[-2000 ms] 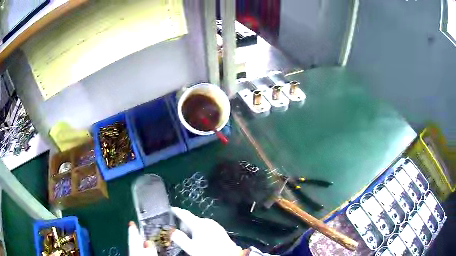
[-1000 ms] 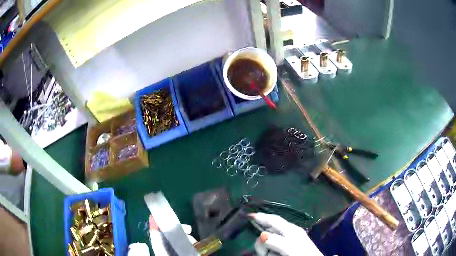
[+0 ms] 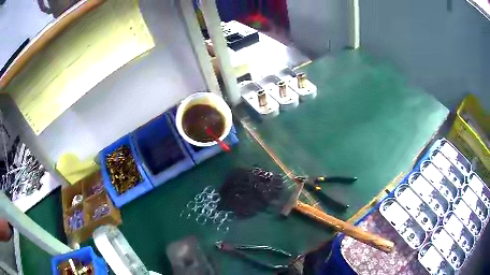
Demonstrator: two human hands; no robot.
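A silver-grey lock panel (image 3: 119,251) is tilted at the bottom left, its lower end cut off by the picture's edge. A small white patch beside that end may be my left glove; its grip cannot be told. My right hand is out of the picture. The dark grey assembly block (image 3: 188,257) is right of the panel, partly cut off. Slim dark pliers (image 3: 257,248) lie on the bench right of the block, with no hand visible on them.
Rings (image 3: 207,204) lie beside a dark pile (image 3: 247,192). A hammer (image 3: 344,225) and black-handled pliers (image 3: 334,179) lie right. Behind are a grease tub (image 3: 179,119), blue bins (image 3: 116,201) and panels with brass stems (image 3: 268,110). More panels (image 3: 400,220) are racked right.
The view has shifted. My right hand, at the slim pliers one second ago, has left the picture. The panel now shows farther left, and the brass piece near it is out of sight.
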